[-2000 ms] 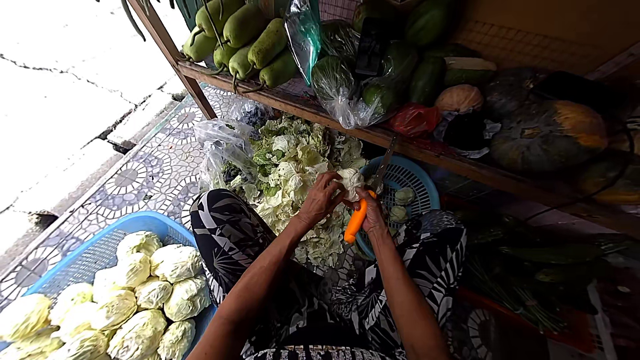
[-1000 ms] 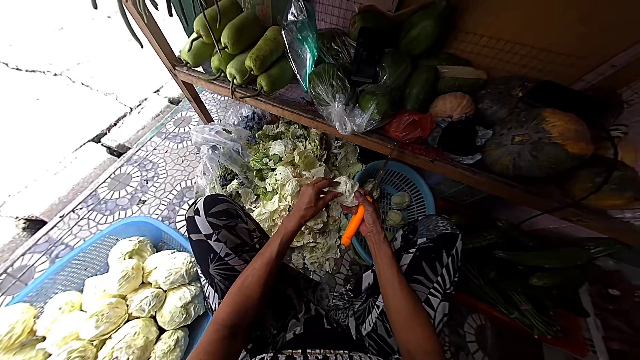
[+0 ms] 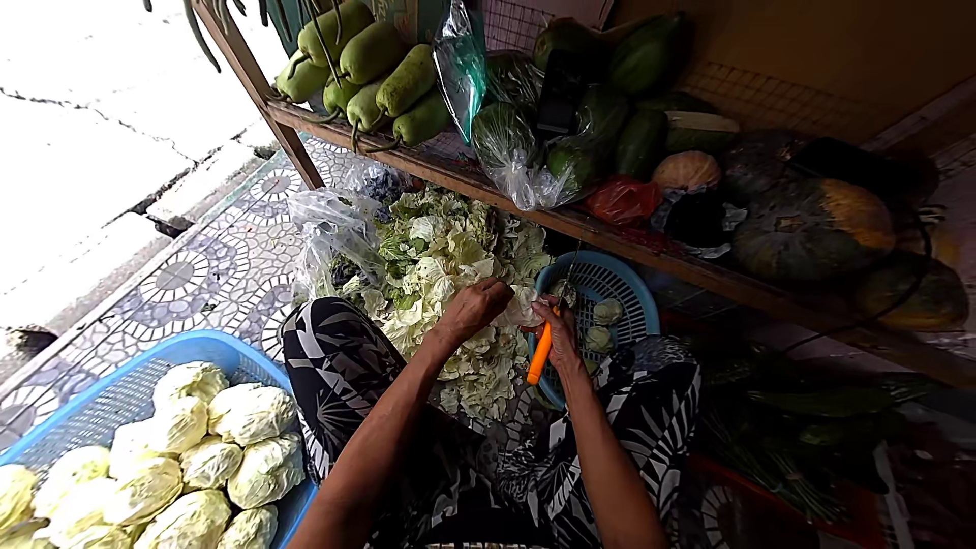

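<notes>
My right hand [image 3: 560, 335] holds a knife by its orange handle [image 3: 540, 354], the thin blade pointing up and away from me. Pale cabbage leaf [image 3: 521, 307] shows between my two hands, against the fingers of the right one. My left hand [image 3: 474, 309] is curled just left of it, over a heap of loose cabbage leaves [image 3: 465, 263]; whether it grips a leaf is hidden. Beyond the right hand, a round blue plastic basket [image 3: 650, 305] holds a few small pale green heads [image 3: 608, 311]. Peeled cabbages [image 3: 248, 413] fill a blue crate [image 3: 213, 339] at lower left.
A wooden shelf [image 3: 488, 191] crosses ahead, bearing green gourds [image 3: 408, 80], bagged green produce [image 3: 503, 133], a red plastic bag [image 3: 624, 200] and pumpkins [image 3: 808, 229]. Clear plastic bags [image 3: 335, 229] lie beside the leaf heap. Long green vegetables [image 3: 823, 400] lie at right, under the shelf.
My left hand has closed from spread fingers into a curl and sits a little apart from the leaf. The right hand still holds the knife near the same place.
</notes>
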